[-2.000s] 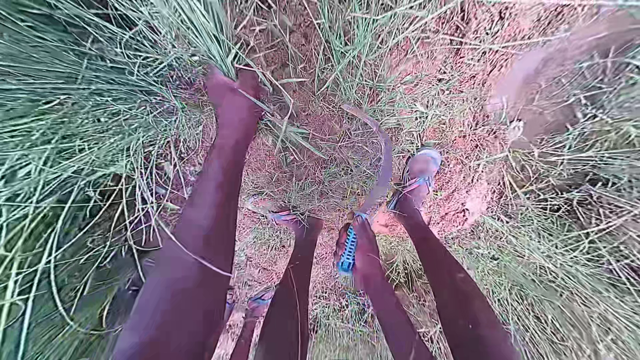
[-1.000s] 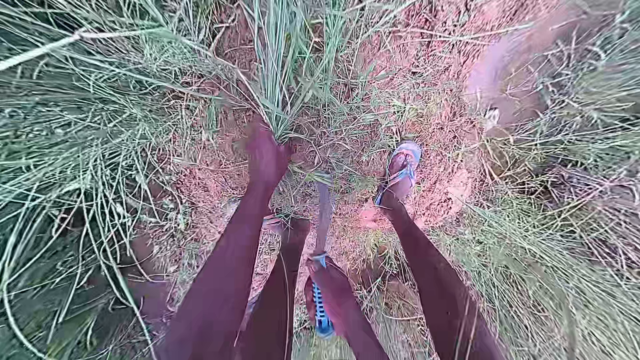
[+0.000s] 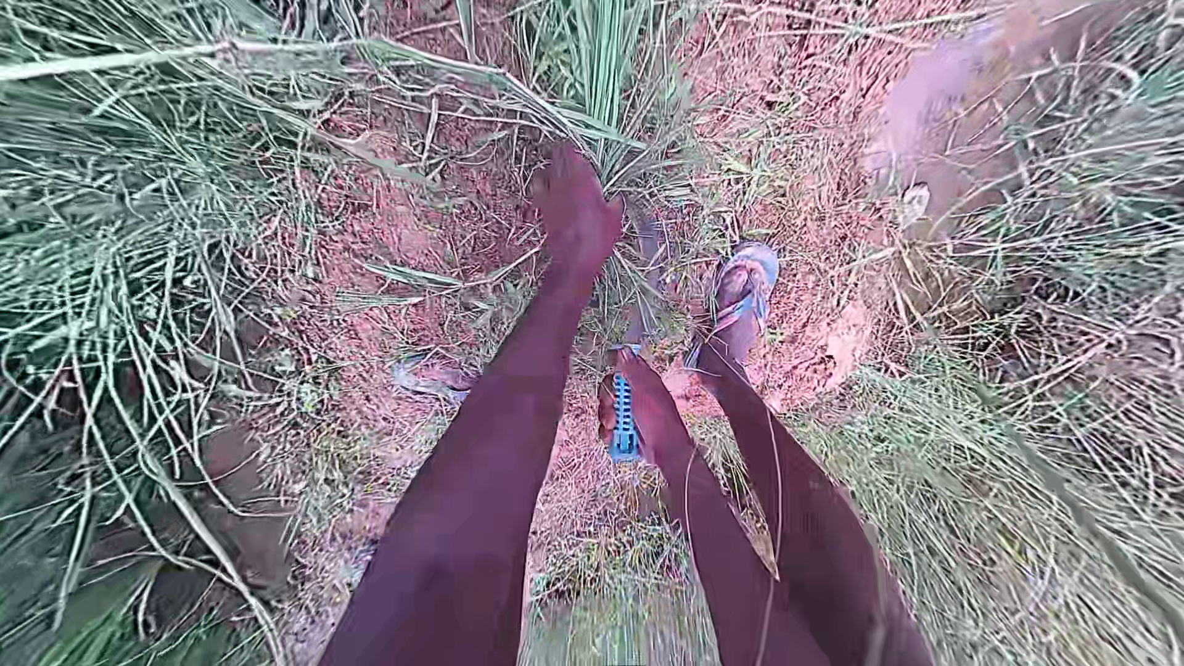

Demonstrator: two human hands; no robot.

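My left hand [image 3: 581, 208] reaches to the upper middle of the head view, at the base of a tuft of green grass [image 3: 606, 69], and its fingers appear closed around the stems. My right hand [image 3: 647, 407] is lower down, closed on the blue ribbed handle [image 3: 624, 421] of a sickle. The sickle's blade [image 3: 650, 268] points up toward the tuft, just right of my left hand; its tip is hidden among the grass.
My sandalled foot [image 3: 745, 282] stands right of the blade, the other sandal [image 3: 433, 377] left of my left forearm. Tall grass [image 3: 111, 240] fills the left side, more grass [image 3: 943, 481] the lower right. A muddy patch [image 3: 934, 111] lies at upper right.
My left hand has left the grass at upper left and come to the tuft in the middle. The sickle, seen curving in full at first, now has its blade partly hidden by grass.
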